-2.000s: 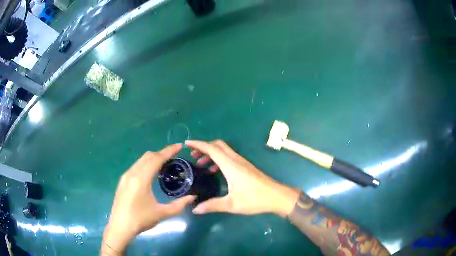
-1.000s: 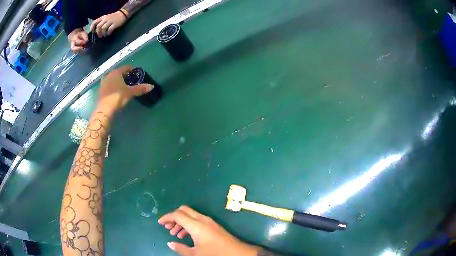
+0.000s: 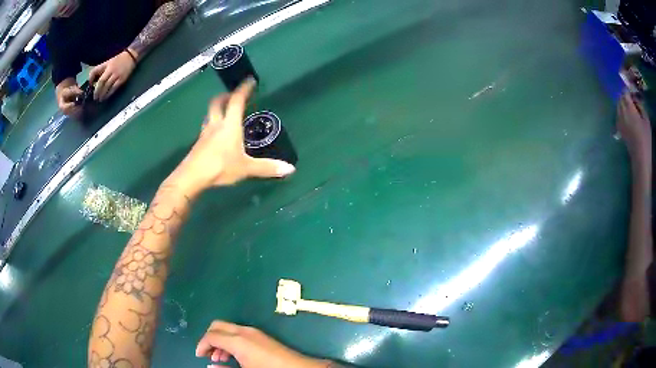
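Observation:
A black cylinder (image 3: 277,149) with a patterned round top stands on the green surface, left of the upper middle. My left hand (image 3: 219,147) reaches around its left side with thumb and fingers spread wide. The thumb lies in front of its lower side, the fingertips are behind it, and a gap shows above its top. A second black cylinder (image 3: 234,68) stands farther back by the pale rail, just beyond my fingertips. My right hand (image 3: 241,345) is low, partly cut off by the bottom edge, loosely curled with nothing seen in it.
A mallet (image 3: 334,309) lies at lower middle, its black grip to the right. A crinkled clear bag (image 3: 114,207) lies at left. Another worker's hands (image 3: 93,90) hold a small dark part beyond the rail (image 3: 151,97). Another person's arm (image 3: 636,208) shows at right, near a blue block (image 3: 603,54).
The cylinder at my left hand now stands farther right and nearer the second one in view, and my grip has widened. The view has shifted; my right hand sits lower.

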